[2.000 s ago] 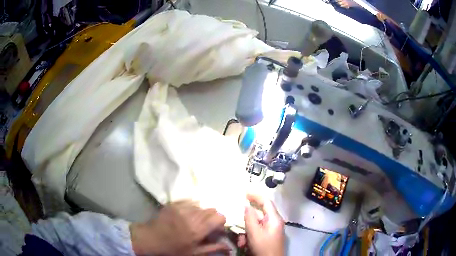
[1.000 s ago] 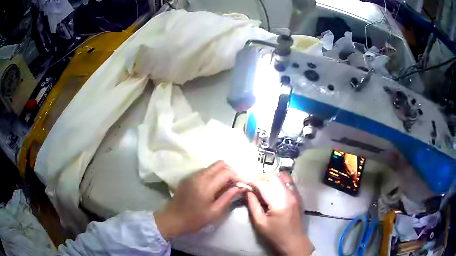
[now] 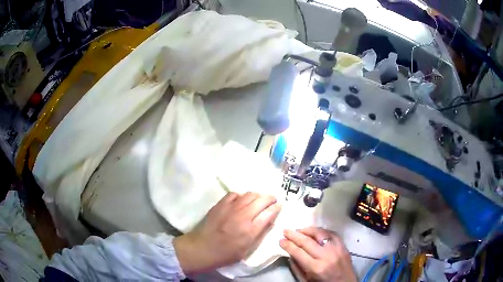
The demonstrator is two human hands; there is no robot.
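Observation:
Cream-white fabric [image 3: 182, 160] lies in a large bunched heap left of the needle, and part of it runs under both hands to the presser foot [image 3: 292, 184]. The cloth near the foot is washed out by lamp glare. My left hand [image 3: 234, 228] lies on the fabric, left of and just below the foot, fingers together, pressing it. My right hand [image 3: 320, 253] rests at the fabric's right edge, below the foot, with a ring on one finger. Whether its fingertips pinch the cloth is not clear. The white machine head [image 3: 386, 121] with a blue stripe slants right.
A small black screen with orange characters [image 3: 376, 207] sits below the arm. Blue scissor handles [image 3: 386, 269] and a box of scraps [image 3: 441, 269] are at the lower right. A yellow taped package [image 3: 66, 93] is behind the cloth at left. Crumpled scraps [image 3: 386, 67] lie behind the machine.
My hands were together at the fabric edge; now they are apart. My left hand lies flat on the cloth, and my right hand has moved lower. The fabric below the foot is spread out more.

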